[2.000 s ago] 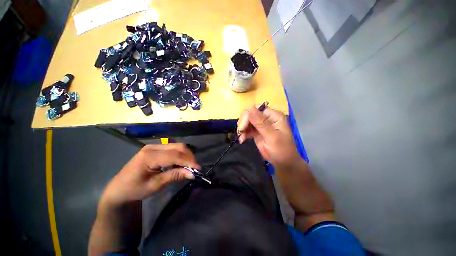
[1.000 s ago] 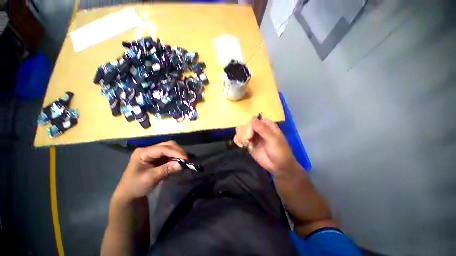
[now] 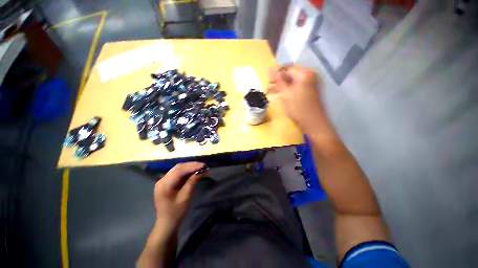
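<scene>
My left hand is over my lap, below the table's front edge, with a small dark leather tab between thumb and fingers. My right hand is raised over the table's right edge, to the right of and behind the paint pot. A short dark end of the applicator shows at its fingertips; the rest is hidden or blurred. The whitish paint pot stands upright with black contents. A large pile of black tabs with silver metal lies mid-table.
A small group of tabs lies at the left of the yellow table. A white paper strip lies at the back. A blue crate with a light sheet and dark pieces is below right. Grey-white panels stand beyond.
My right hand has moved up and away from my lap to beside the pot. My left hand still holds the tab. The view has tilted up, showing more floor behind the table.
</scene>
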